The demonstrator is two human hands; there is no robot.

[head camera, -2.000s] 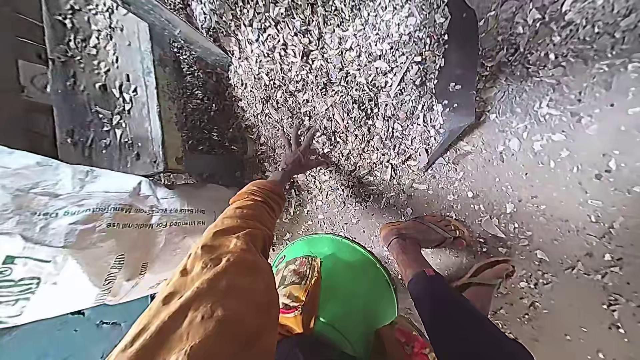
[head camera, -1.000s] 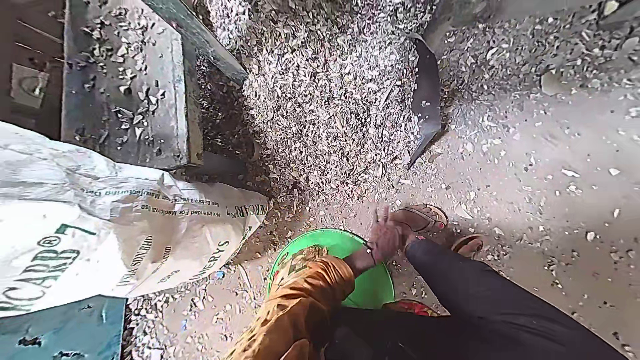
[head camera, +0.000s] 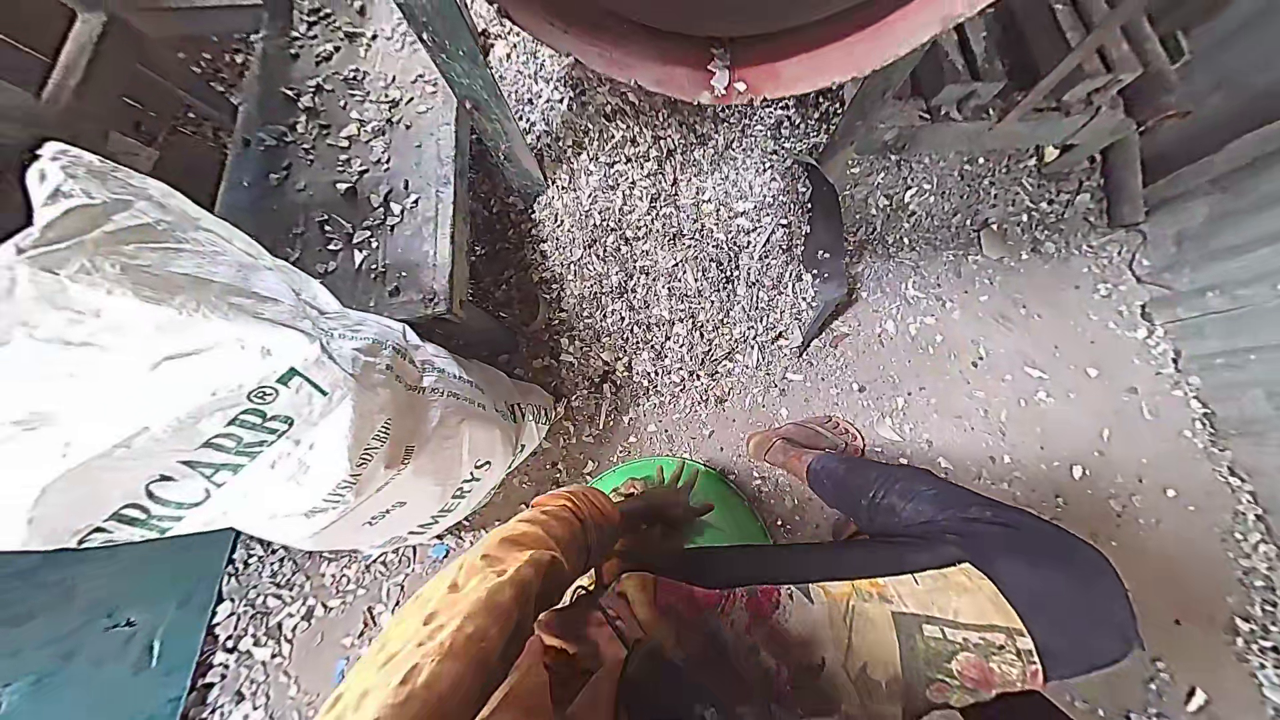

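Observation:
My left hand (head camera: 665,505), in a dusty orange sleeve, is over the round green plastic object (head camera: 725,510) at the lower middle. Its fingers are spread and nothing shows between them; whether it touches the green surface I cannot tell. Ahead of it lies a broad heap of small pale chips and fragments (head camera: 670,250) on the floor. I cannot make out my right hand among the dark and patterned cloth (head camera: 960,640) at the bottom.
A white printed sack (head camera: 230,390) bulges at the left, above a blue-green panel (head camera: 110,630). Chips litter a wooden board (head camera: 370,170). A reddish round rim (head camera: 720,60) overhangs the heap, beside a dark curved strip (head camera: 825,250). A sandalled foot (head camera: 810,440) rests on the floor.
My left hand has moved from over the chip heap, past the sandalled foot, to the green object. The view has shifted, bringing the reddish rim in at the top.

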